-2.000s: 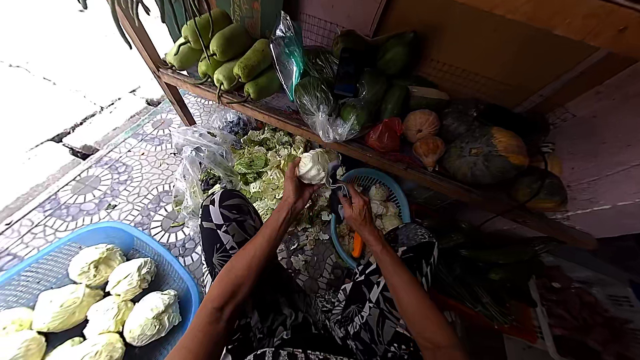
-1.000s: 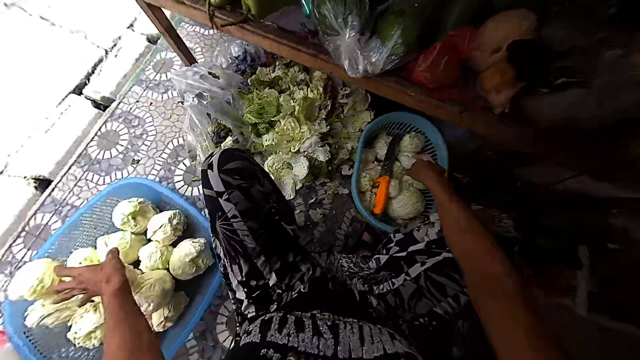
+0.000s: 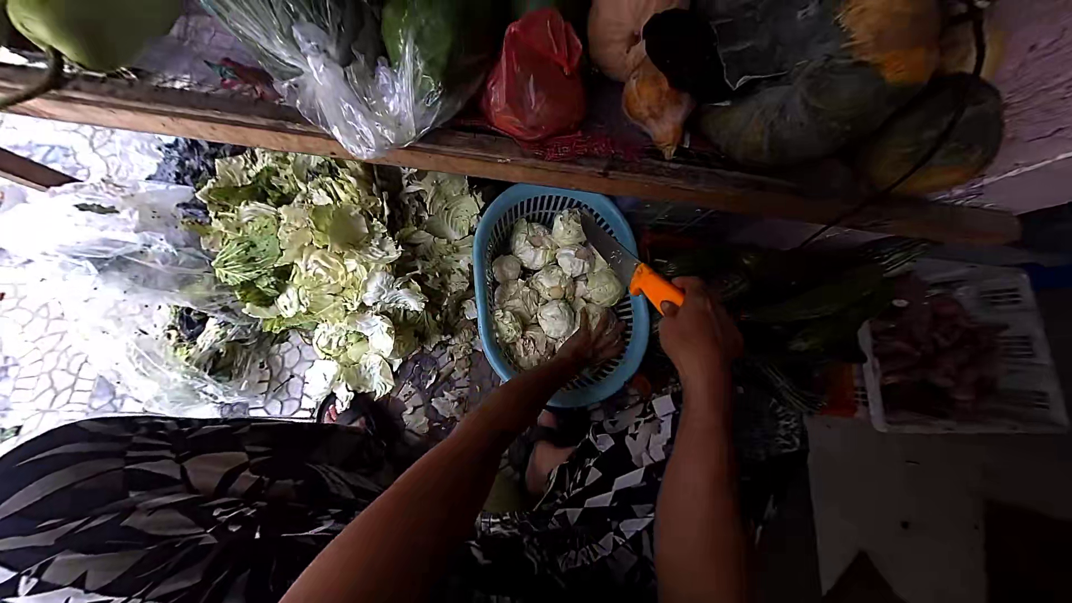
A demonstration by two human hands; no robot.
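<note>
A blue oval plastic basket [image 3: 488, 342] holds many small pale cabbage heads [image 3: 553, 283]. My left hand [image 3: 596, 335] reaches into its lower right part, over the cabbages; its fingers are partly hidden, so whether it grips one cannot be told. My right hand [image 3: 691, 322] is just outside the basket's right rim, closed on the orange handle of a knife [image 3: 657, 287]. The knife's broad blade points up and left over the basket, above the cabbages.
Trimmed cabbage leaves [image 3: 327, 260] are heaped left of the basket, beside clear plastic bags [image 3: 126, 276]. Above runs a wooden shelf edge [image 3: 469, 163] with a red bag [image 3: 536, 79] and pumpkins [image 3: 787, 109]. A white crate [image 3: 1030, 352] stands at right.
My left hand has moved from the larger basket of cabbages at left into the oval basket. The knife, lying in that basket a second ago, is now in my right hand. The view has swung right.
</note>
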